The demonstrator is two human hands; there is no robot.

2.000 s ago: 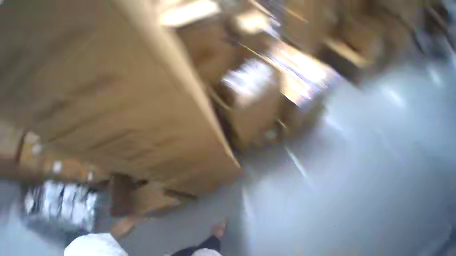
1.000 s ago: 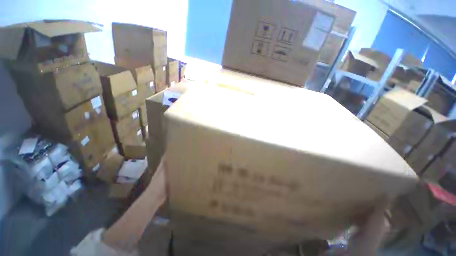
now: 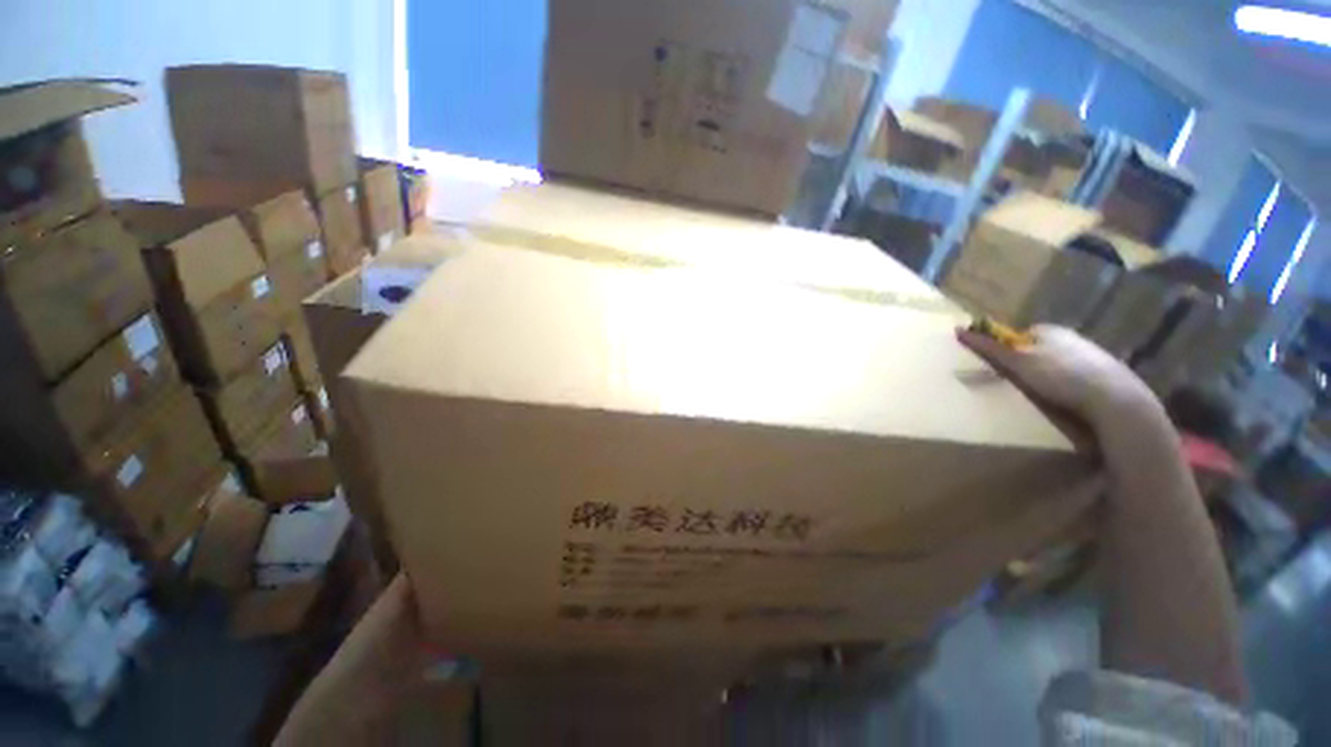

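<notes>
A closed brown carton [image 3: 701, 482] with dark printed characters on its near side fills the middle. It sits on or against another carton below, and a tape seam shows behind its top. My left hand [image 3: 383, 628] is at its lower left corner, with the fingertips hidden against the box. My right hand [image 3: 1044, 372] lies over its top right edge, with a small yellow-orange thing that looks like a pen [image 3: 1004, 334] at the fingers.
A taller carton [image 3: 679, 110] with handling symbols stands behind. Carton stacks [image 3: 95, 314] are at the left, above plastic-wrapped bundles [image 3: 66, 606] and a small open carton [image 3: 299, 540] on the floor. Grey shelving [image 3: 978, 190] with open cartons is at the right. A red thing [image 3: 1209, 455] shows at far right.
The view has swung to the right. My right hand has gone from the carton's lower right side up onto its top edge. My left hand has moved down to the lower left corner.
</notes>
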